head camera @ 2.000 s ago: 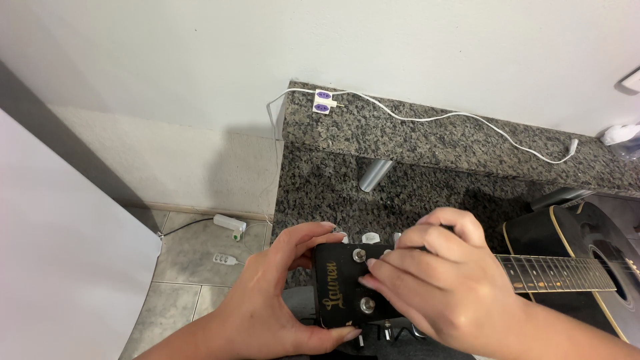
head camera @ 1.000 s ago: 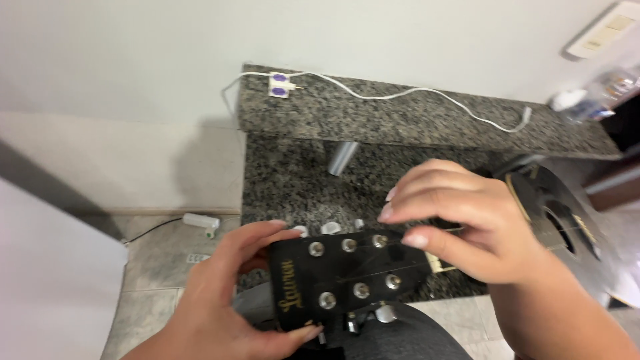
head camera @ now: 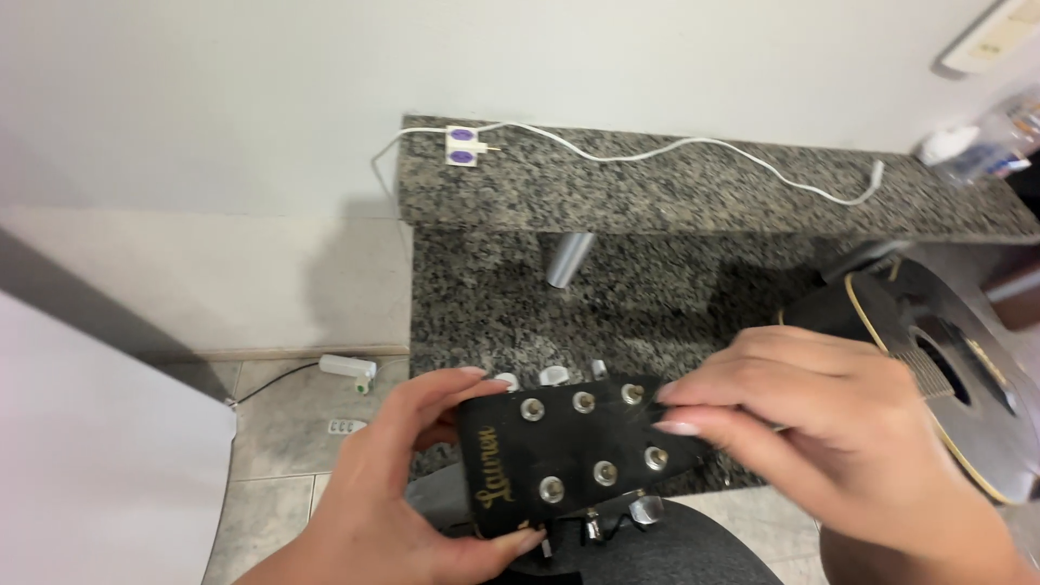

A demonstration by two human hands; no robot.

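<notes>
A black guitar headstock (head camera: 569,443) with gold lettering and several metal tuning posts lies across the lower middle. My left hand (head camera: 422,479) grips its far end, fingers on the upper edge and thumb on the lower edge. At the neck end, my right hand (head camera: 804,422) has thumb and fingertips close together by the nut; whether they pinch a string cannot be told. Metal tuning pegs (head camera: 647,509) stick out along both edges. The black acoustic guitar body (head camera: 869,309), with cream binding, is at the right, and my right hand hides most of the neck.
A granite ledge (head camera: 650,195) carries a white cable (head camera: 601,157) and a plug adapter (head camera: 461,146). Below is a lower granite surface (head camera: 487,309) with a metal support (head camera: 570,260). A clear plastic item (head camera: 987,142) stands far right. A white power adapter (head camera: 348,367) lies on the tiled floor.
My right hand has moved from the tuning posts on the headstock to its neck end. My left hand keeps its hold. The guitar has tilted a little.
</notes>
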